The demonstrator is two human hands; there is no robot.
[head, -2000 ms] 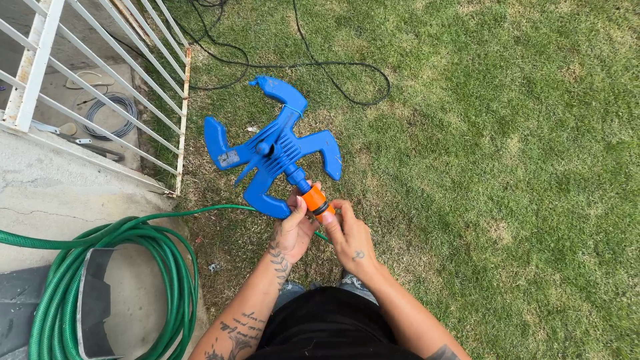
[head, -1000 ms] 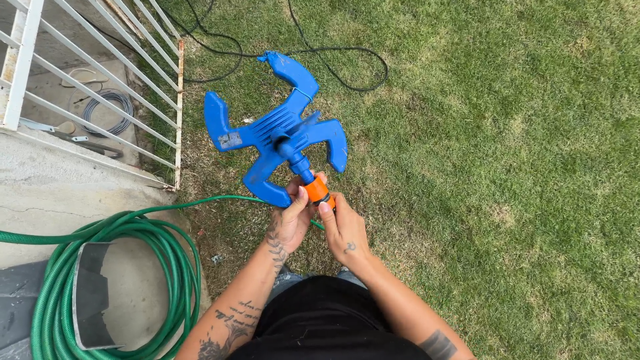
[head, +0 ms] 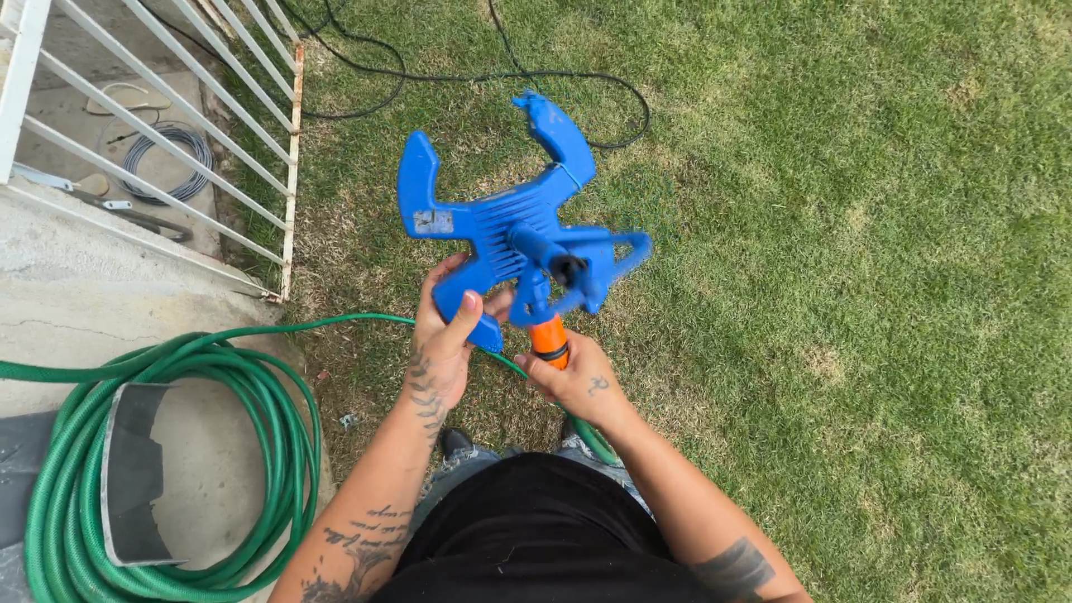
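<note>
A blue plastic lawn sprinkler (head: 511, 219) with curved legs and a central spindle is held up over the grass. My left hand (head: 450, 335) grips its lower left leg, thumb on top. My right hand (head: 578, 377) holds the orange hose connector (head: 549, 342) at the sprinkler's inlet. The spinning arm (head: 632, 255) on the spindle looks blurred at the right. A green garden hose (head: 360, 317) runs behind my left hand and down toward my feet; where it meets the connector is hidden by my right hand.
Coiled green hose (head: 293, 435) hangs around a grey holder (head: 134, 477) at the lower left. A white metal railing (head: 293, 167) stands at the upper left, with a coiled cable (head: 167, 163) behind it. A black cable (head: 615, 79) lies on the lawn (head: 837, 293).
My left hand has moved from beside the connector onto the lower left leg. The sprinkler has tilted so its spindle points more toward me, and its arm has turned.
</note>
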